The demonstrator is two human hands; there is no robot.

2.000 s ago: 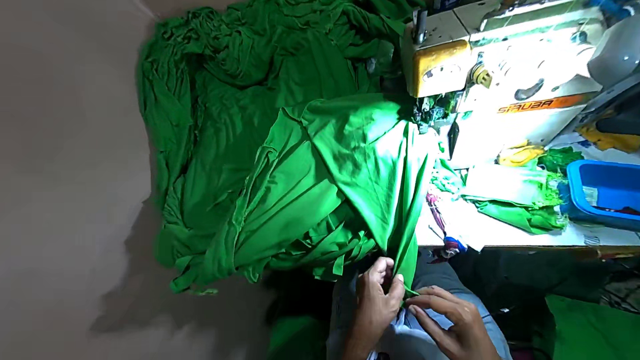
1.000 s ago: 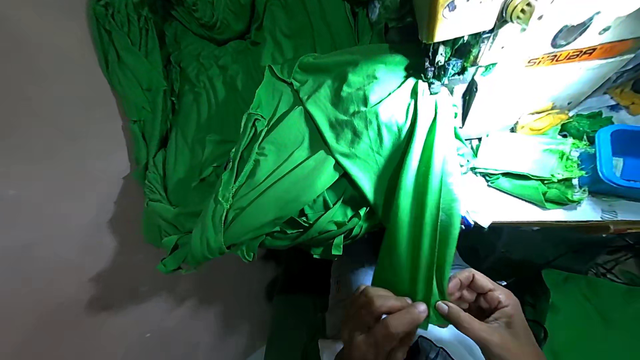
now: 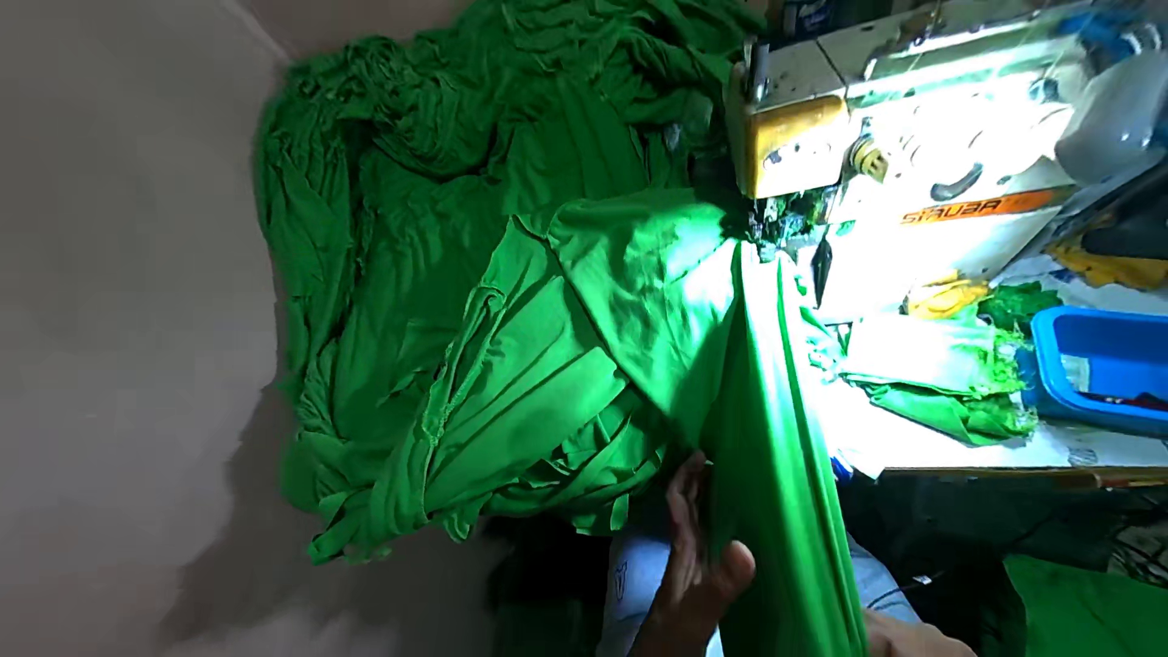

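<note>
A long panel of green knit fabric (image 3: 776, 438) hangs from the presser-foot area of a Siruba sewing machine (image 3: 958, 173) down to my lap. My left hand (image 3: 689, 557) lies against the panel's left edge, thumb raised and fingers partly behind the cloth; whether it grips is unclear. Low at the frame's bottom, my right hand (image 3: 912, 636) is at the panel's right edge, its fingers mostly hidden by the cloth and the frame edge. Left of the needle area, more green fabric (image 3: 529, 365) is draped in folds.
A large heap of green fabric (image 3: 438, 201) lies at the upper left beside a bare wall (image 3: 119, 274). Right of the machine's needle area are folded green pieces (image 3: 940, 365), a yellow cloth (image 3: 944, 297) and a blue plastic bin (image 3: 1054, 365). The table edge (image 3: 1004, 471) runs below them.
My hands were together at the cloth's lower end; now they are apart at its two sides, the left higher up. The fabric panel reaches further down than two seconds ago.
</note>
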